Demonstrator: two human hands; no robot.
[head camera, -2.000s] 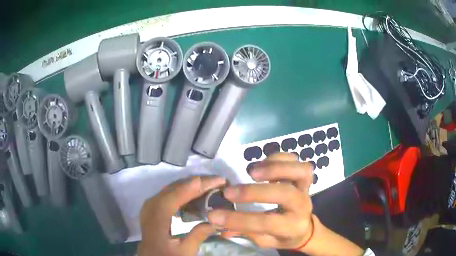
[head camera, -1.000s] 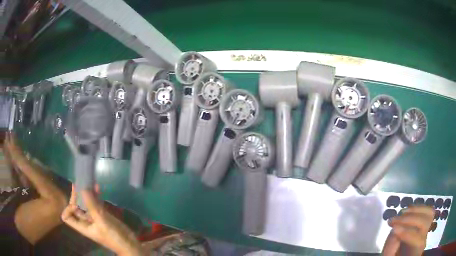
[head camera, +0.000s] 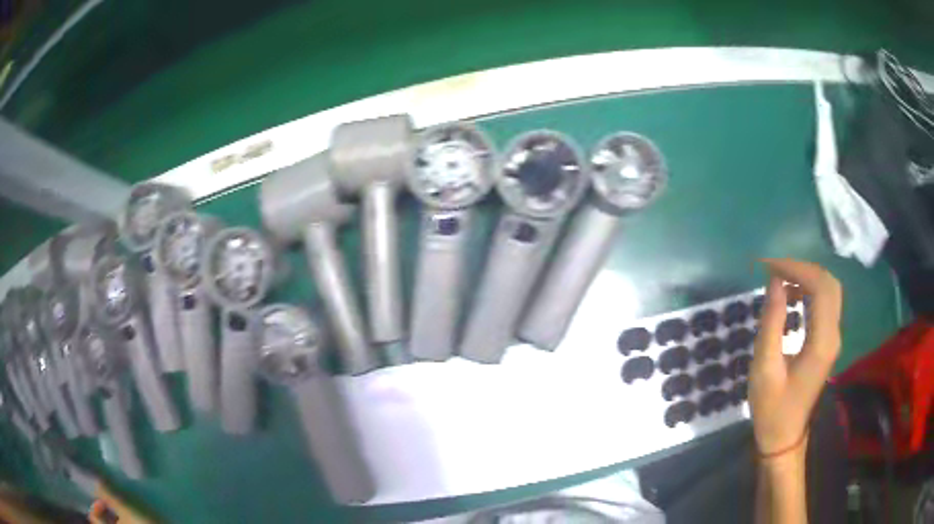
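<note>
My right hand is over the right part of the white sticker sheet, with a gap between thumb and fingers. No pad shows clearly at the blurred fingertips. Rows of black adhesive pads lie on the sheet left of the hand. Grey handheld fans lie on the bench behind a blank white paper; one fan lies along its left side. Blurred skin is cut off at the bottom left edge; I cannot tell whether it is my left hand.
More grey fans lie close together at left. A white rail borders the bench's far edge. A limp white cloth lies at right beside a dark box with cables. A red stool stands at lower right.
The view swung left, then back right. The fan held in both hands earlier, then seen in my left hand at far left, is no longer seen held. My right hand stays by the sheet.
</note>
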